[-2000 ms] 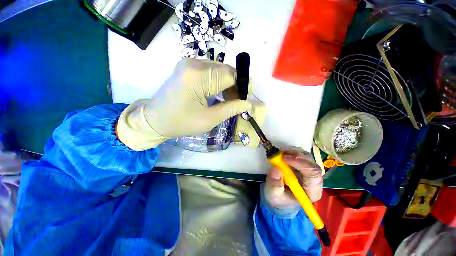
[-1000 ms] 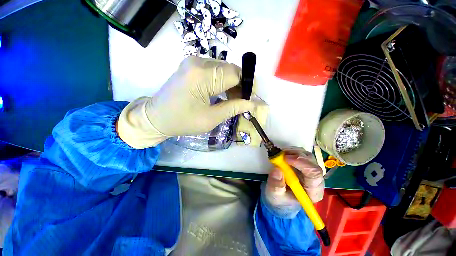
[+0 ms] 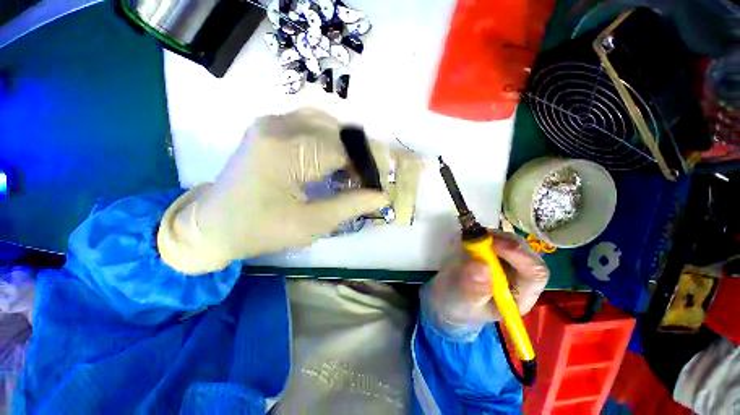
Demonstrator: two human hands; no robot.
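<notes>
My gloved left hand (image 3: 276,186) is closed on black tweezers (image 3: 361,156), slightly blurred, near the middle of the white mat. A small white and silvery part (image 3: 387,214) shows at its fingertips. A clear lamp body section (image 3: 345,224) lies under the hand, mostly hidden by it. My right hand (image 3: 487,280) holds a soldering iron (image 3: 501,304) by its yellow handle. The iron's tip points up and left, apart from the part. A cream block (image 3: 406,188) lies just right of my left fingers.
Small black-and-white components (image 3: 312,40) lie piled on the white mat (image 3: 211,113). A solder spool (image 3: 174,24) is at top left. A red sheet (image 3: 487,61), a cup of silvery bits (image 3: 596,207), a concentric guard (image 3: 584,117) and a red compartment tray (image 3: 588,357) are at right.
The iron's tip has moved up and right, away from the part at my left fingertips. My left hand has shifted left with the tweezers, which now lean left.
</notes>
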